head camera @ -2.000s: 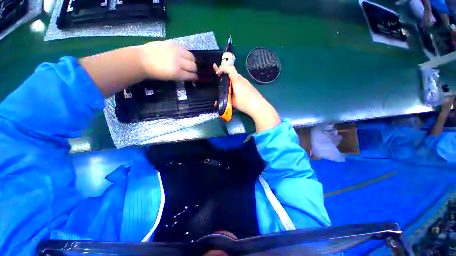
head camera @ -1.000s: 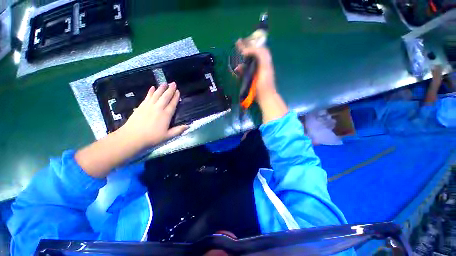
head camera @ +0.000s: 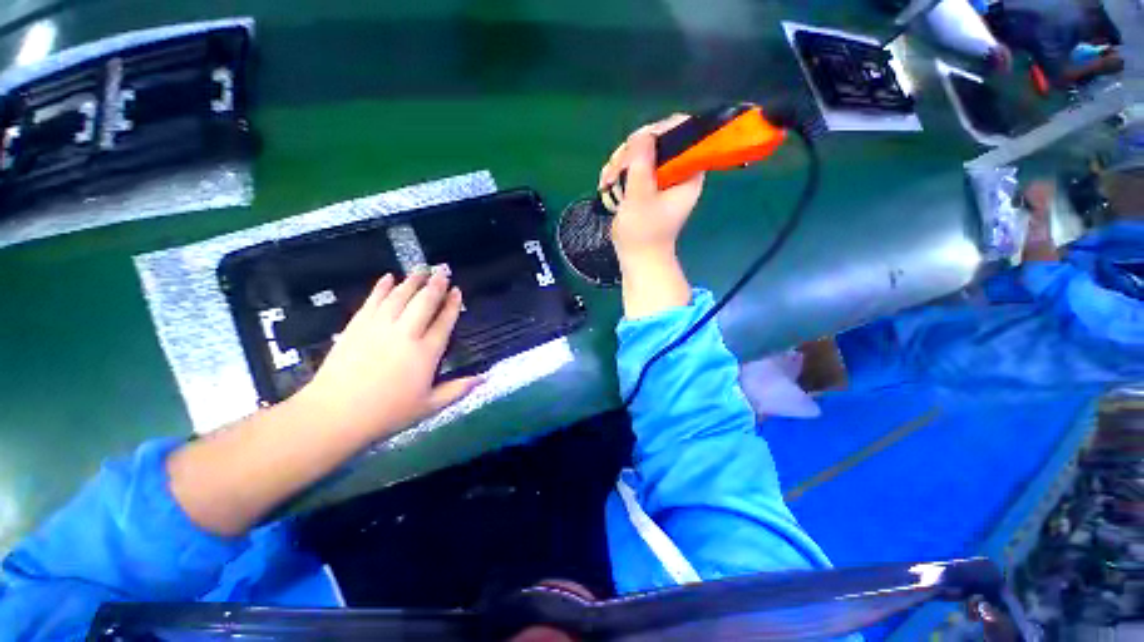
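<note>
A black plastic housing (head camera: 496,251) with white brackets and a silver-grey centre strip lies on a silvery-white sheet (head camera: 182,320) in front of me. My left hand (head camera: 389,345) rests flat on the housing's middle, fingers slightly apart, gripping nothing visible. My right hand (head camera: 652,194) holds an orange and black electric screwdriver (head camera: 728,144) above the screw dish, its tail pointing right. The screwdriver's bit is hidden by my hand. The round dark screw dish (head camera: 585,242) lies right of the housing, partly behind my right hand.
Another housing (head camera: 163,107) on a sheet lies at the upper left of the green bench (head camera: 414,75). A further housing (head camera: 853,75) lies at the upper right. A black cord (head camera: 803,207) curves beside my right sleeve. People in blue smocks (head camera: 953,320) are at the right.
My left hand has come down from above the housing onto its middle. My right hand has turned the screwdriver from upright to tail up and right, over the dish. The view has shifted.
</note>
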